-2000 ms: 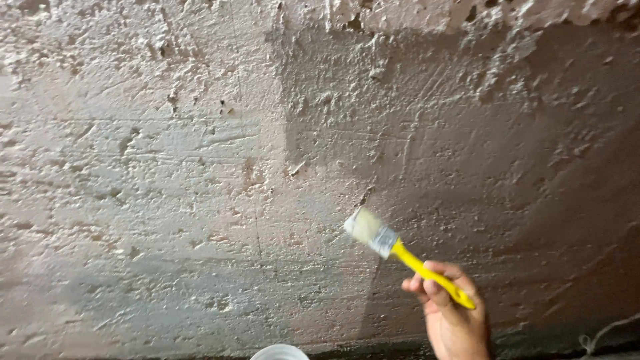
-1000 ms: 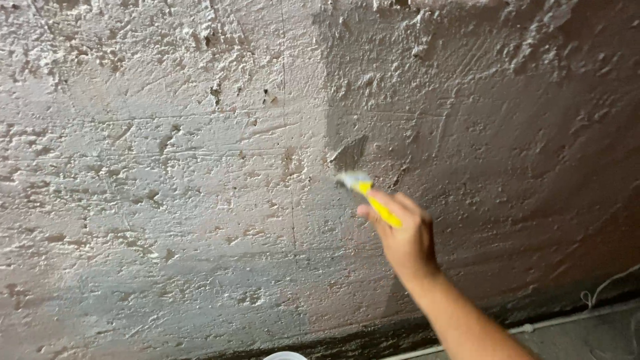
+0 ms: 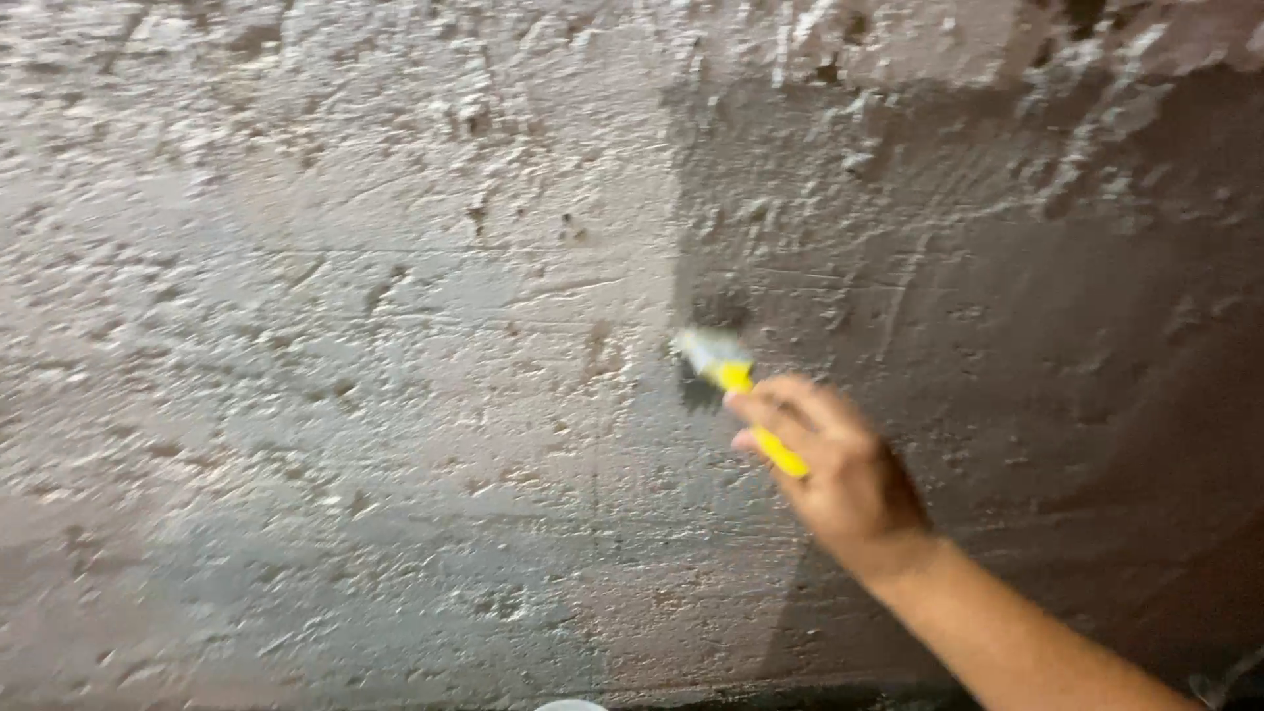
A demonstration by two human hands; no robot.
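My right hand (image 3: 839,464) grips the yellow handle of a flat paintbrush (image 3: 733,375), whose pale bristles point up and to the left. The bristle end is at the rough plastered wall (image 3: 395,395), beside a small dark, wet-looking patch (image 3: 703,390). It lies near the line between the lighter left part of the wall and the darker brown part (image 3: 1037,395) on the right. Brush and fingers are somewhat blurred. My left hand is out of view.
The rim of a white round container (image 3: 571,705) shows at the bottom edge. A dark strip (image 3: 829,696) runs along the foot of the wall. Pits and raised ridges cover the wall surface.
My right hand has moved up with the brush, from low and off to the right two seconds ago to the border of the dark area. A dark patch now shows below the bristles.
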